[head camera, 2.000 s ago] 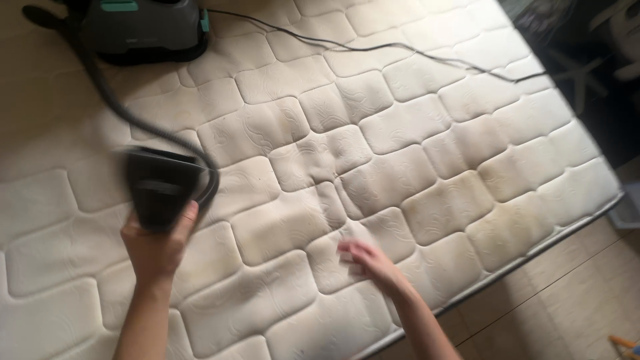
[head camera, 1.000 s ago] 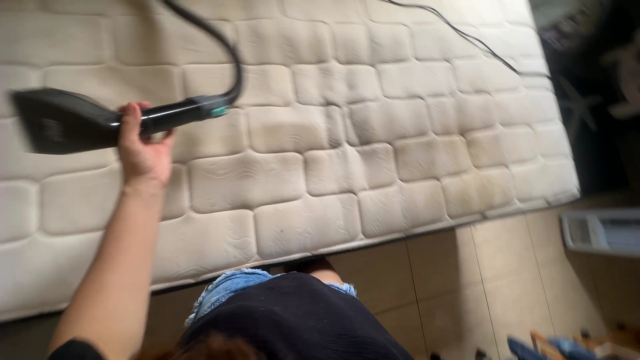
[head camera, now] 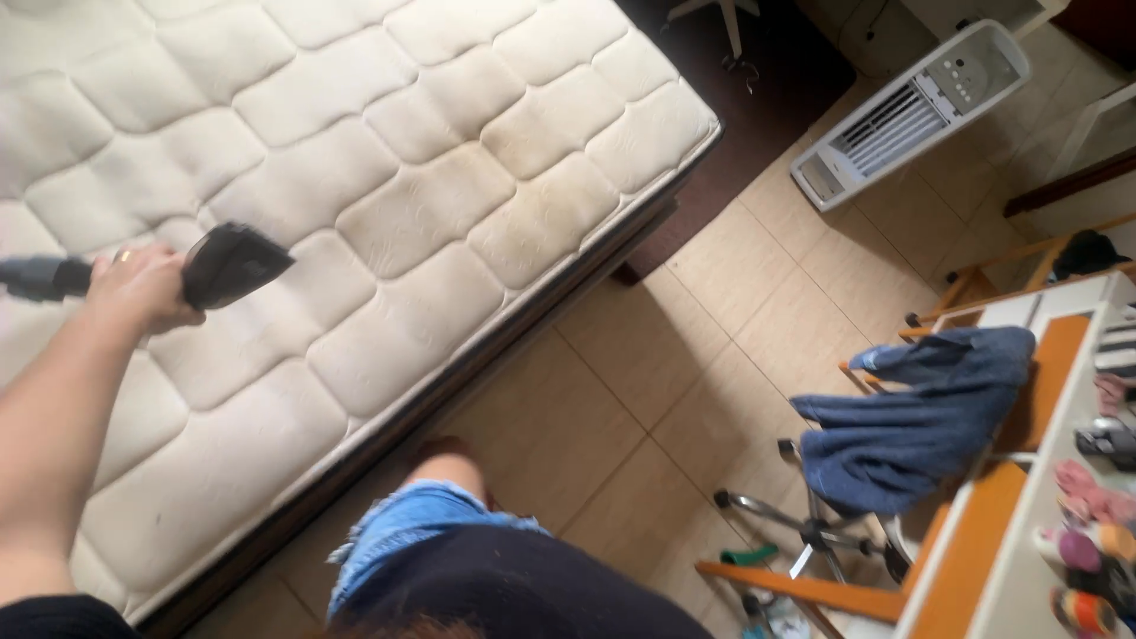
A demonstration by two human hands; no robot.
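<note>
My left hand [head camera: 142, 288], with a ring on one finger, is closed around the neck of a black upholstery-cleaner nozzle [head camera: 232, 264]. The wide nozzle head points right, over the quilted mattress [head camera: 257, 373], and its grey hose end [head camera: 40, 278] runs off the left edge. Whether the nozzle touches the fabric cannot be told. Brownish stains [head camera: 426, 209] mark the mattress to the right of the nozzle, towards its corner. My right hand is out of view.
A tiled floor [head camera: 639, 390] runs beside the mattress edge. On it stand a white air cooler [head camera: 914, 115] and a wheeled chair base [head camera: 812, 531]. Blue denim clothing [head camera: 923, 417] hangs beside a white desk [head camera: 1003, 550] with small items.
The nozzle head, which pointed left a second ago, now points right towards the stains. My right hand, seen over the mattress two seconds ago, has left view. The view has swung right.
</note>
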